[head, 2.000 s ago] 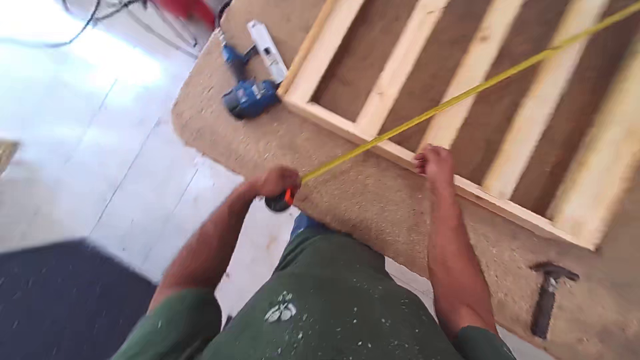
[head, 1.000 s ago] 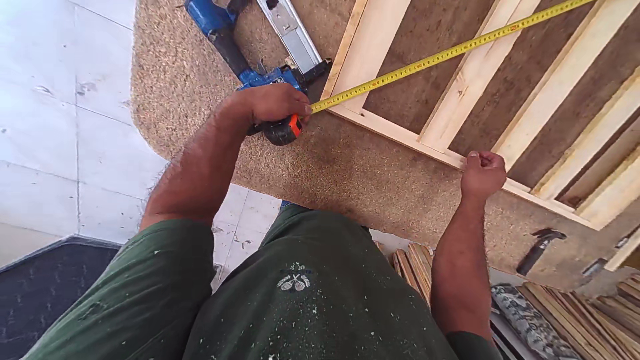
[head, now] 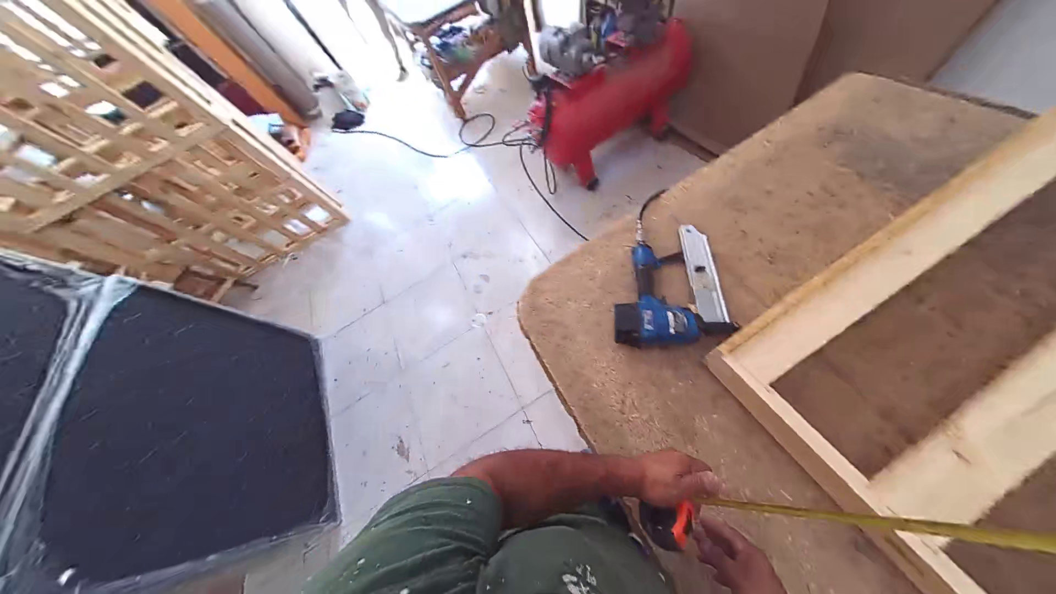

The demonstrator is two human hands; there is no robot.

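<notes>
My left hand (head: 675, 478) grips a black and orange tape measure (head: 667, 525) near the bench edge. From its case the yellow blade (head: 858, 520) runs out to the right, across a slatted wooden frame (head: 792, 408). Just below the tape case is my right hand (head: 738, 557), fingers partly curled; whether it touches the case cannot be told, and its lower part is cut off by the view. A blue pneumatic nailer (head: 664, 322) lies on the bench at the frame's corner, its hose leading off the far edge.
The particleboard bench top (head: 577, 346) has a rounded corner. Beyond it stands a red air compressor (head: 610, 99), with a black hose (head: 536, 186) on the tiled floor. Lattice-like wooden frames (head: 165, 165) lean at upper left; a dark panel wrapped in plastic (head: 190, 412) is at lower left.
My right hand has come off the frame's edge to beside the tape measure. My left hand keeps its hold on the tape. The view has swung toward the floor and compressor.
</notes>
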